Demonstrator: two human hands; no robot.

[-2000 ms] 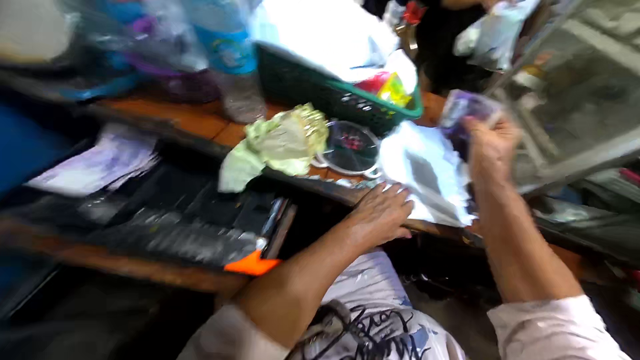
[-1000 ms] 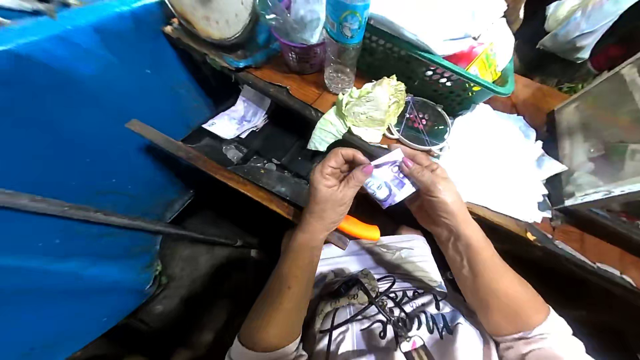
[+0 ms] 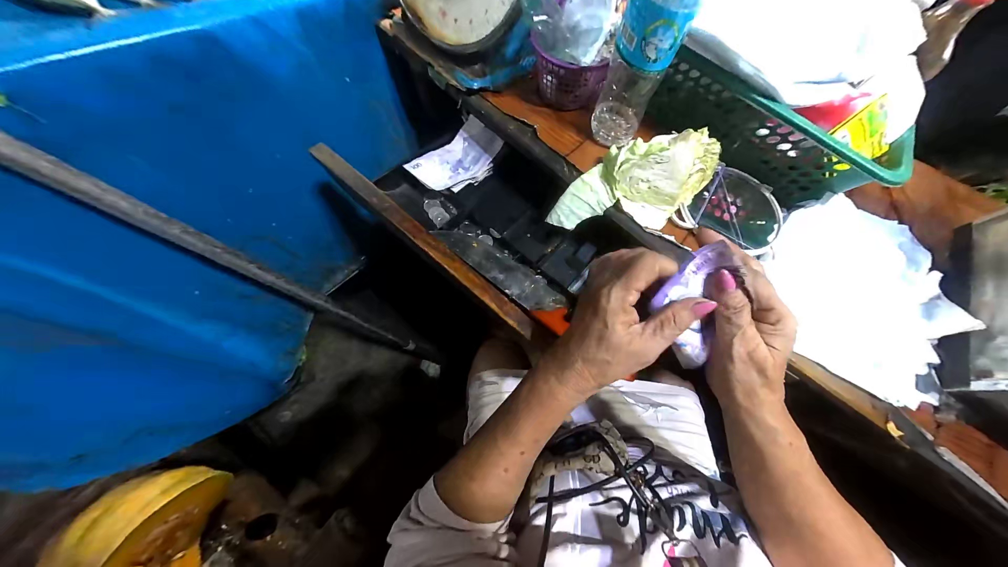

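Purple banknotes [image 3: 693, 303], bent over between my hands, are held by my left hand [image 3: 622, 323] and my right hand [image 3: 748, 323], with both thumbs pressed on them. Left of my hands, an open drawer [image 3: 417, 240] holds a stack of banknotes [image 3: 457, 157], coins [image 3: 437, 211] and a crumpled clear plastic bag [image 3: 500, 272]. Just beyond my hands, a cut leafy cabbage [image 3: 661, 173] lies at the wooden table's edge, beside a round, white-rimmed mirror [image 3: 732, 209]. White paper sheets [image 3: 858, 299] lie right of my right hand.
A green plastic basket [image 3: 787, 126] with white bags stands behind the mirror. Left of it are a plastic bottle [image 3: 630, 71], a purple basket [image 3: 568, 79] and a dial scale [image 3: 465, 31]. A blue container [image 3: 157, 260] fills the left; a cut pumpkin [image 3: 142, 516] lies below.
Two seconds ago my right hand held purple notes out over the papers, with my left hand at the table edge. Both hands then came together on the notes, which are now bent over.
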